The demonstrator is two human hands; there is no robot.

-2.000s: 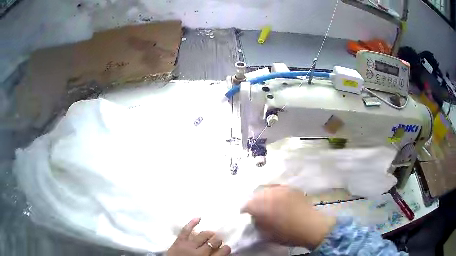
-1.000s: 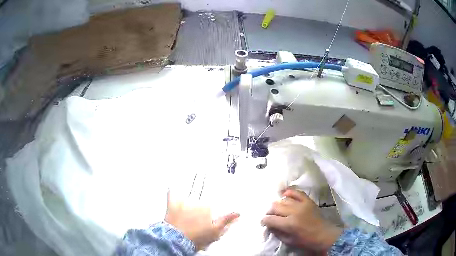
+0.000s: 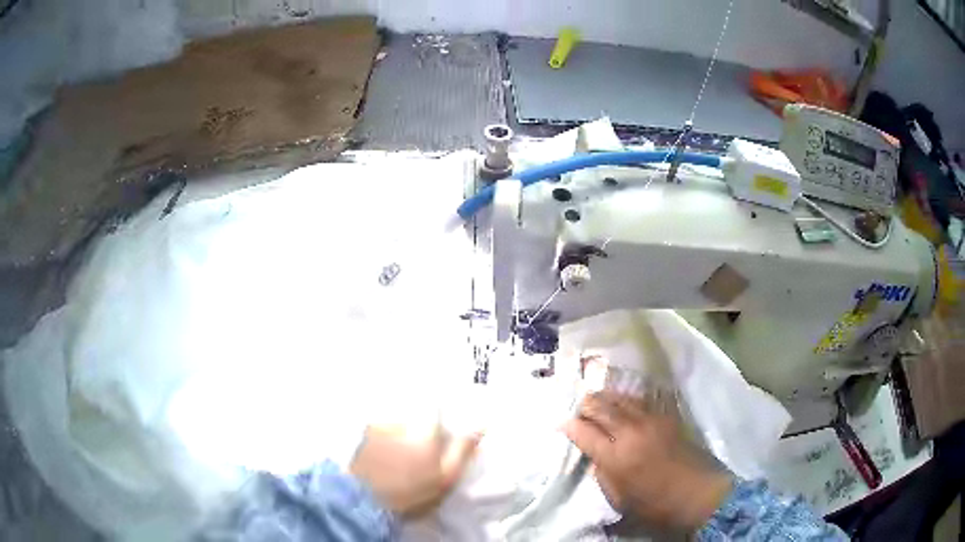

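Observation:
White fabric (image 3: 127,349) spreads over the machine table, glaring under the lamp; it also passes under the sewing machine arm (image 3: 656,265) and bunches at right. The presser foot and needle area (image 3: 538,344) is a dark cluster at the left end of the head, just beyond my fingertips. My left hand (image 3: 411,466), blurred, lies on the fabric left of the needle, thumb towards the right. My right hand (image 3: 645,455) grips a bunched fabric part below the machine arm, fingertips near the needle. The stitch line cannot be made out in the glare.
A blue hose (image 3: 593,161) runs over the head. A control panel (image 3: 842,159) and white box (image 3: 762,173) stand at right. Red-handled snips (image 3: 859,455) lie right of the machine. Cardboard (image 3: 233,101) lies back left, a yellow-green tool (image 3: 563,48) and orange cloth (image 3: 799,89) behind.
My left hand has come down flat on the fabric, left of the needle. My right hand now grips the fabric below the arm. More fabric lies bunched under the arm at right.

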